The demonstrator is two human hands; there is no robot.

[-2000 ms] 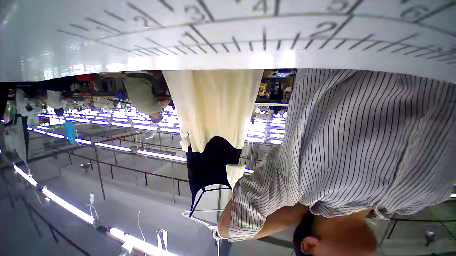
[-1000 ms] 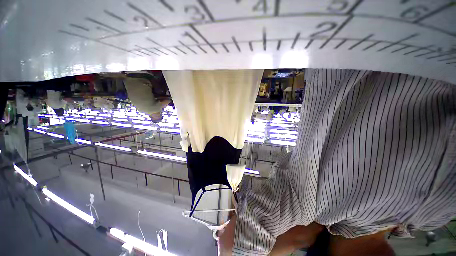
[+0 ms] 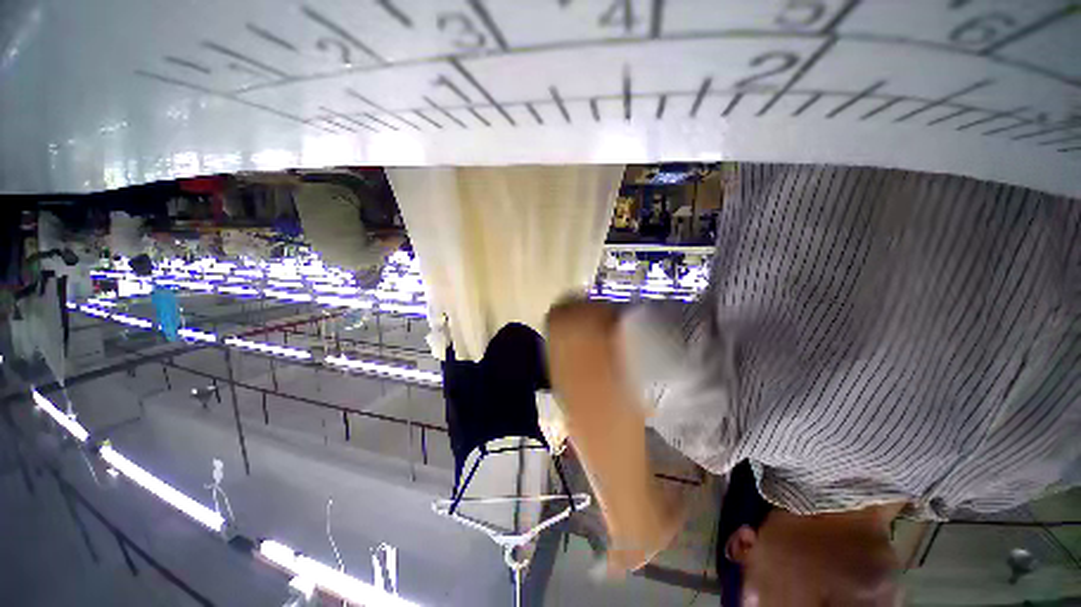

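Note:
The picture is upside down. Nearest the camera is a pale surface with a printed ruler scale (image 3: 628, 89), its black numbers and ticks running across the top of the picture. Neither my left hand nor my right hand can be made out as mine. No held thing or sewing work is visible.
A person in a striped shirt (image 3: 877, 332) fills the right side, with a bent, blurred forearm (image 3: 605, 427). A cream and black garment (image 3: 510, 261) hangs from a white hanger (image 3: 510, 518) in the middle. Lit tube lights (image 3: 160, 486) and rails lie behind.
The person's head and torso have shifted about. The person's bent arm has come into view beside the hanging garment, its elbow over the cloth. The ruler scale has not moved.

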